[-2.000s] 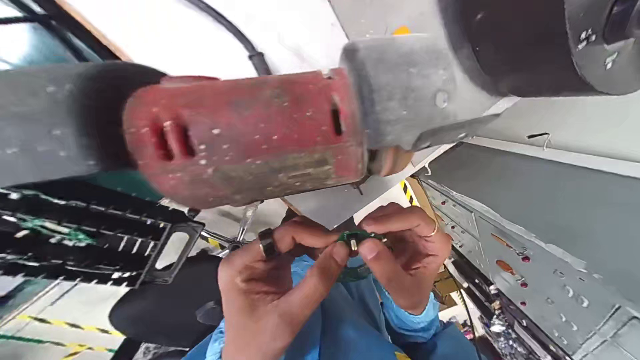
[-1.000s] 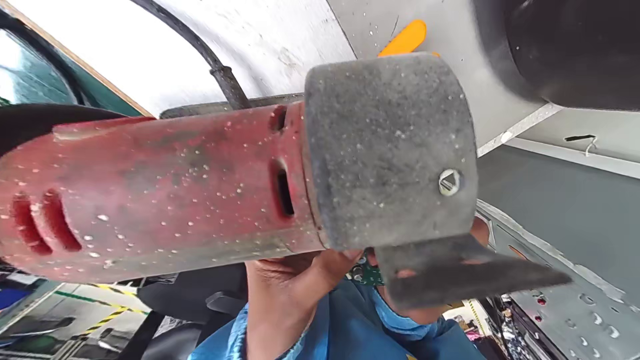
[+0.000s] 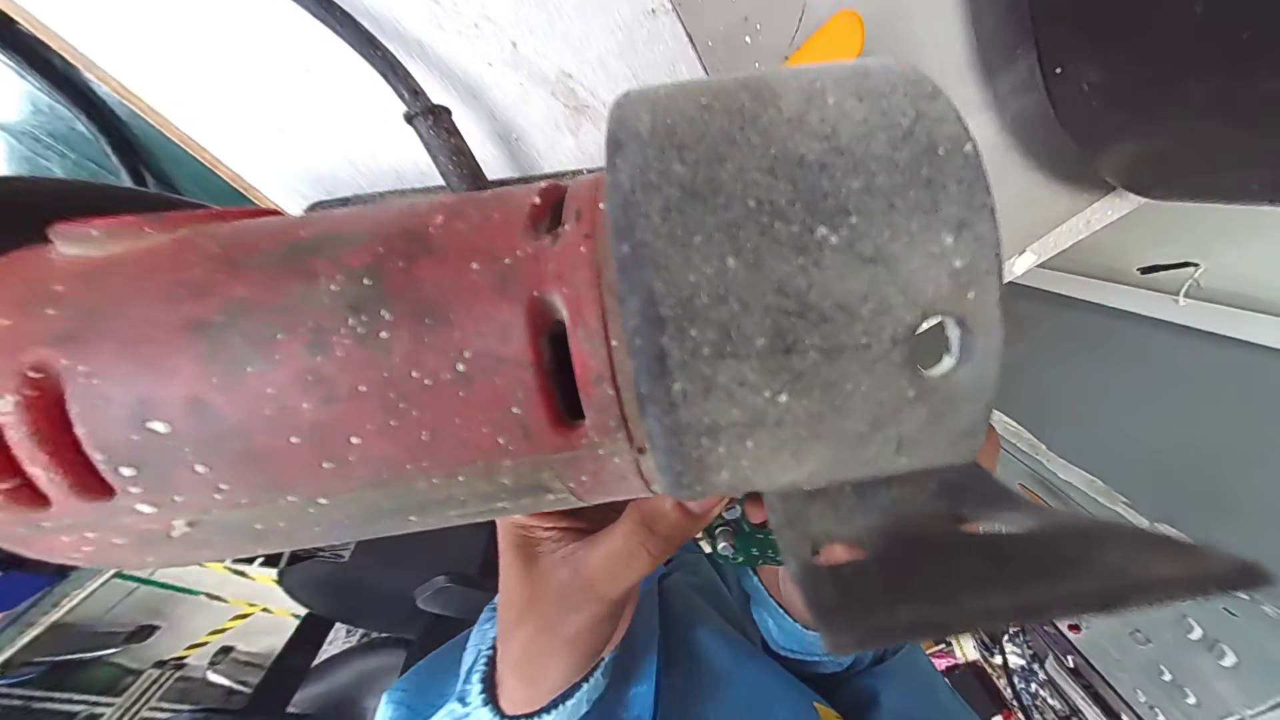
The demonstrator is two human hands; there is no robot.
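Note:
A red power tool with a speckled housing (image 3: 330, 360) and a grey collar (image 3: 800, 280) fills much of the view, close to the camera. Below its collar, a small green circuit board (image 3: 738, 538) with mounted parts shows in part. My left hand (image 3: 585, 575) grips the board's left side, thumb tip at its upper edge; the tool covers some of its fingers. At the board's right side is my right hand (image 3: 785, 592), mostly hidden behind the collar and its dark projecting plate (image 3: 960, 570). Both arms wear blue sleeves.
A black cable (image 3: 430, 115) runs behind the tool. A dark rounded object (image 3: 1170, 90) is at upper right, near an orange piece (image 3: 832, 38). Grey perforated metal (image 3: 1170, 630) stands lower right. A black chair (image 3: 385, 590) and yellow-black floor tape (image 3: 225, 628) appear lower left.
The red tool looks much larger and now hides most of my right hand, which showed plainly at first. The circuit board remains between my hands.

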